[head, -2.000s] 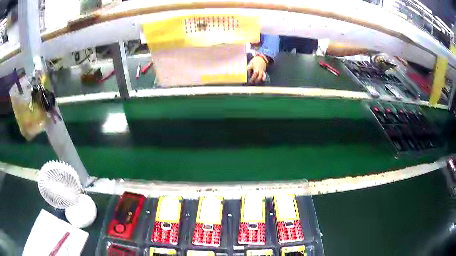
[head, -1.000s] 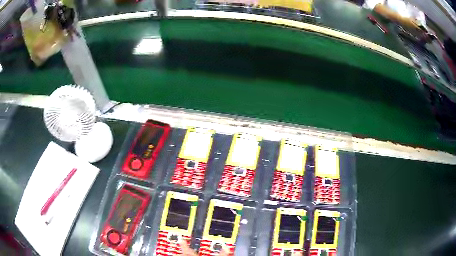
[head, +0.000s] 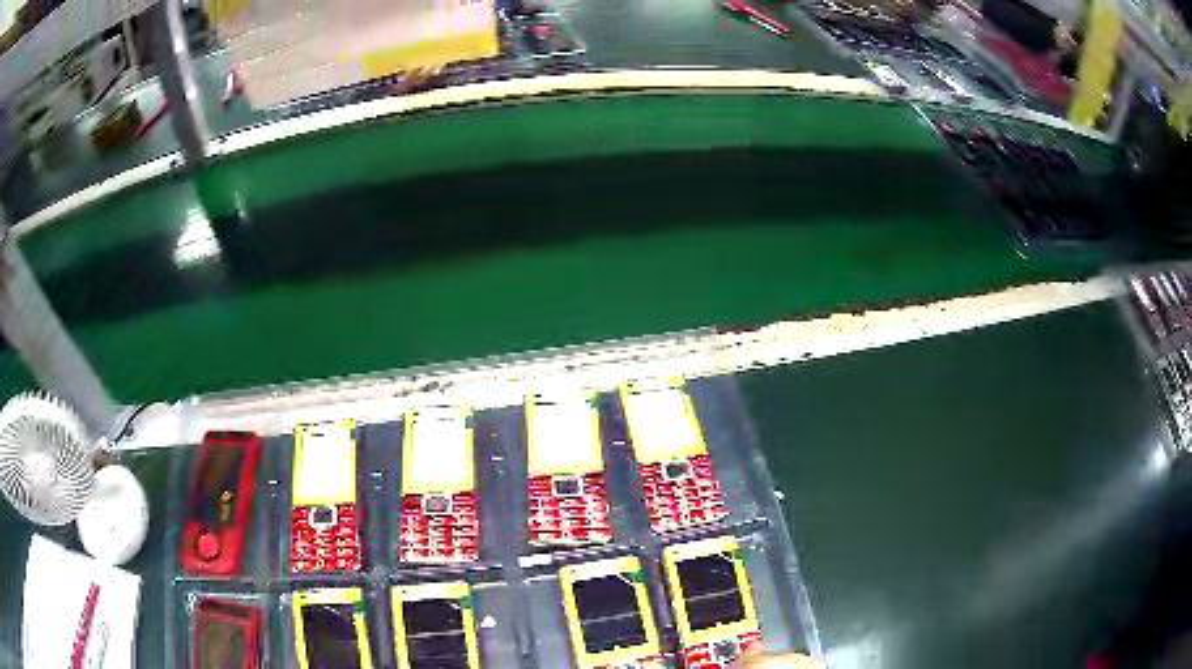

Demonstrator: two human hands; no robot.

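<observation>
A clear phone tray [head: 507, 523] lies on the dark green bench. Its far row holds a red phone back [head: 220, 503] at the left and several face-up keypad phones [head: 439, 484] with white screens. The near row holds another red back [head: 228, 634] and several phones [head: 608, 612] with black screens, cut off by the bottom edge. Part of a hand [head: 774, 660] shows at the bottom edge, at the keys of the rightmost near-row phone; which hand it is and its grip cannot be told. No other hand of mine is visible.
A white fan [head: 46, 457] and paper [head: 79, 614] with a red pen [head: 85, 627] are left of the tray. The green conveyor belt [head: 549, 235] runs beyond it. A dark-unit tray [head: 1026, 177] is at the belt's far right; another tray [head: 1167, 340] is at the right edge.
The view has tilted up and turned right, so the tray sits lower and further left. The fingers at the near-row left phones are gone; part of a hand shows at the rightmost one.
</observation>
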